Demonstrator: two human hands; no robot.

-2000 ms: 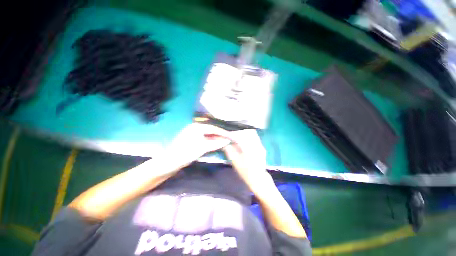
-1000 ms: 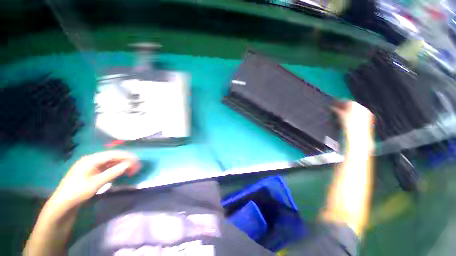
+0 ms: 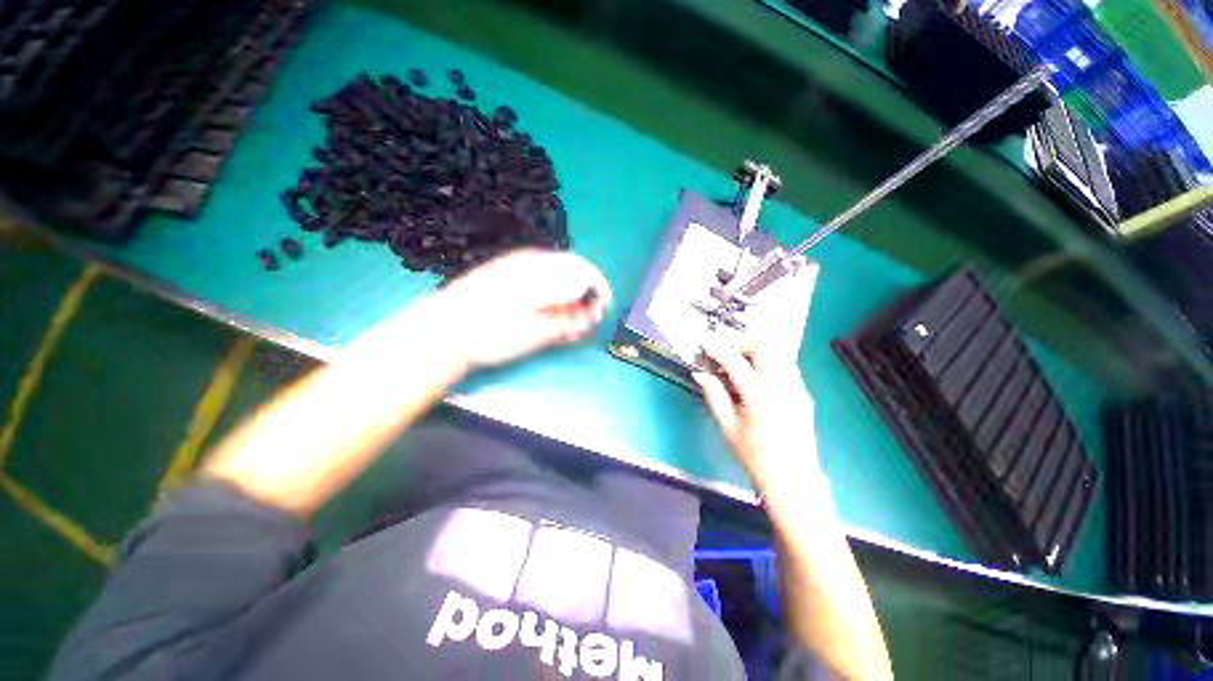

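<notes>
A heap of small black parts (image 3: 426, 180) lies on the bench, left of the fixture. My left hand (image 3: 532, 309) is between the heap and the fixture, fingers curled; a dark spot shows at its fingertips, but I cannot tell whether it is a part. The bench fixture (image 3: 659, 295) has a white top plate, a metal clamp (image 3: 753, 200) at its rear edge and a long thin silver rod (image 3: 918, 166) slanting up to the right. My right hand (image 3: 756, 406) has its fingertips on the plate's front, near the clamp linkage; anything under them is hidden.
A stack of black slotted trays (image 3: 991, 412) stands right of the fixture, with more black trays (image 3: 1155, 499) at the far right. Other black trays (image 3: 133, 107) fill the upper left. A blue bin (image 3: 745, 585) is below the bench edge, partly hidden by my body.
My right hand has moved from the tray stack to the fixture. My left hand has moved from the fixture's front left up towards the heap. The view has turned left, and the rod now shows.
</notes>
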